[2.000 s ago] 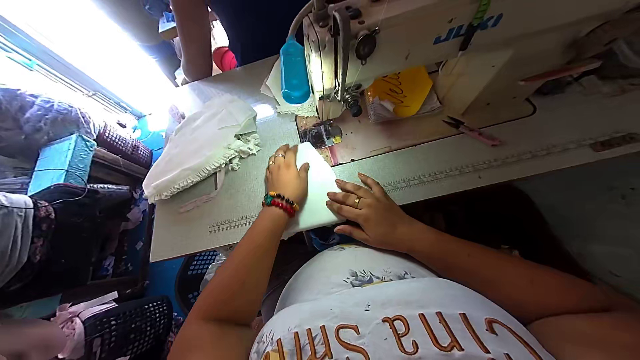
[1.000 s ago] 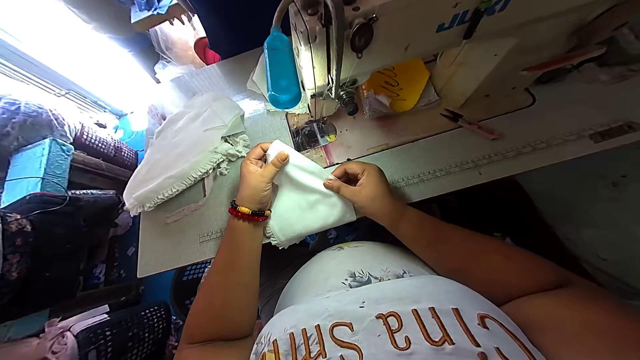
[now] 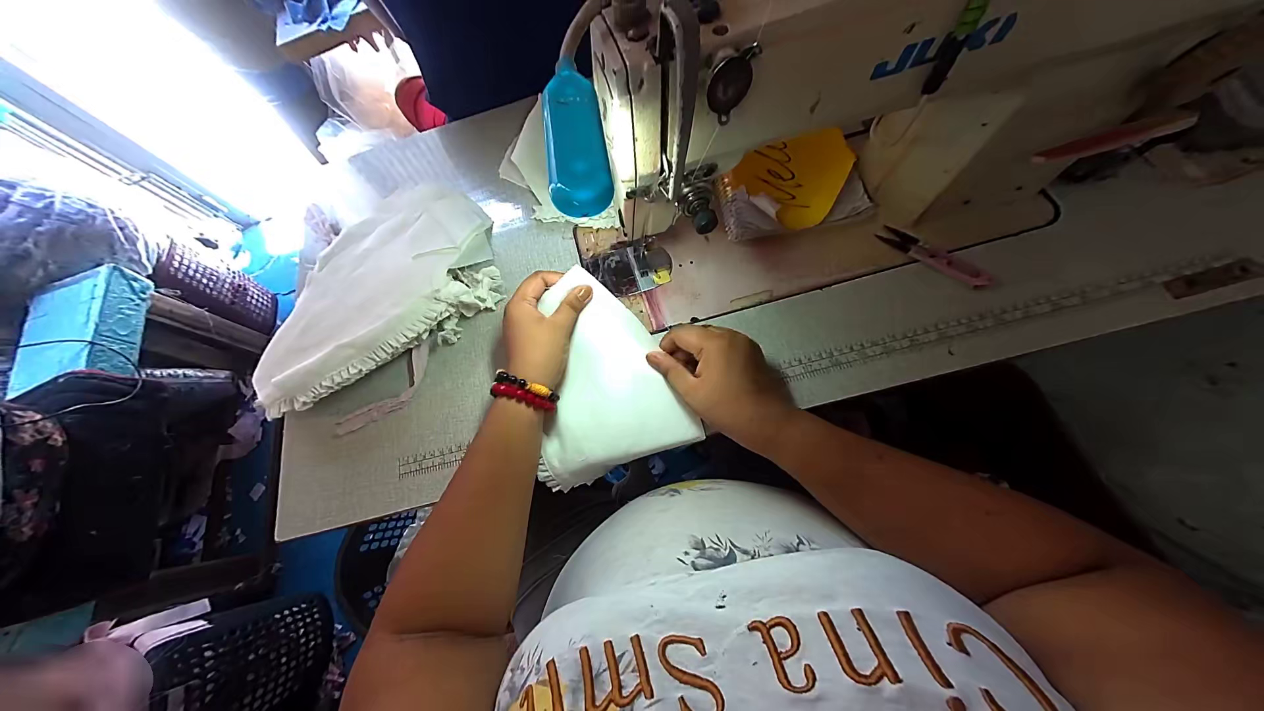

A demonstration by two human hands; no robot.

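Note:
A folded piece of white fabric with a ruffled lower edge is held up between both hands at the table's front edge. My left hand pinches its upper left side, thumb on top. With thumb and forefinger, my right hand grips its right edge. Just beyond the cloth is the needle area of a white sewing machine, its needle plate partly behind the fabric's tip. A larger stack of white ruffled fabric lies on the table to the left.
Pink-handled thread snips lie on the right, near a yellow paper piece. A blue lamp hangs by the machine head. A printed ruler strip runs along the table edge. Plastic baskets stand lower left.
The white cloth, flat on the table under both hands two seconds before, has been lifted and tilted. Both hands now pinch its edges instead of pressing on it.

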